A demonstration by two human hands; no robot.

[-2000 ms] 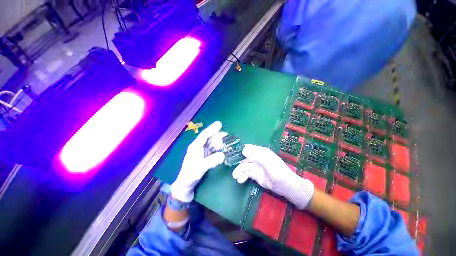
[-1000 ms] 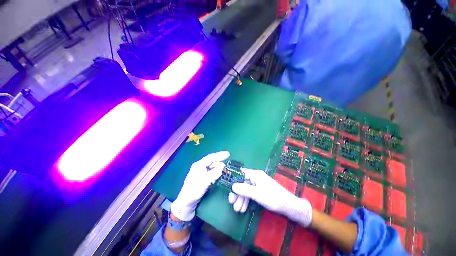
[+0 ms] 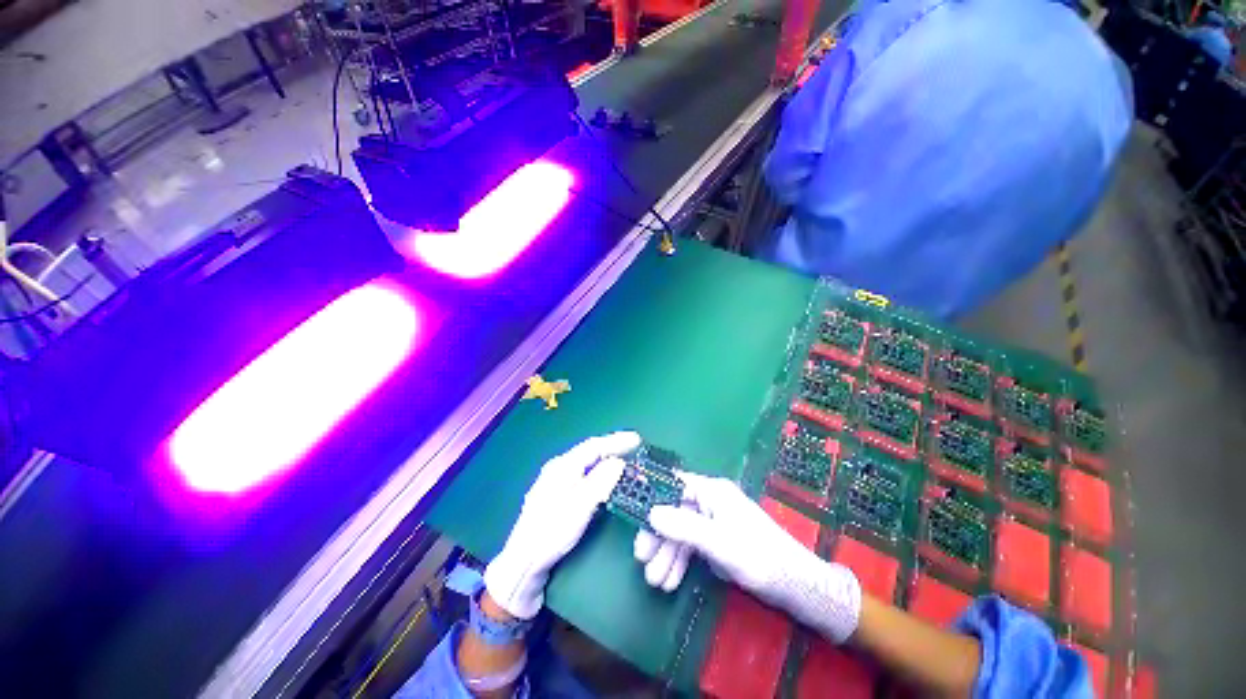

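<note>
A small green circuit board (image 3: 645, 488) crowded with parts is held between my two hands above the green mat (image 3: 670, 355). My left hand (image 3: 560, 516), in a white knit glove, grips its left edge with thumb and fingers. My right hand (image 3: 745, 542), also gloved, grips its right edge. The fingertips hide the board's side edges. The sectioned tray (image 3: 929, 537) lies at the right; its far pockets hold several boards, and its near pockets show red linings.
A conveyor (image 3: 670, 116) with a pale metal rail runs along the mat's left side, under two glowing purple-pink lamps (image 3: 301, 389). A yellow tape mark (image 3: 545, 392) is on the mat. A person in blue (image 3: 957, 150) is beyond the tray.
The view has shifted, so the mat and tray sit lower in the picture. The board, first steeply tilted, now shows its crowded face more fully. Both hands still hold it.
</note>
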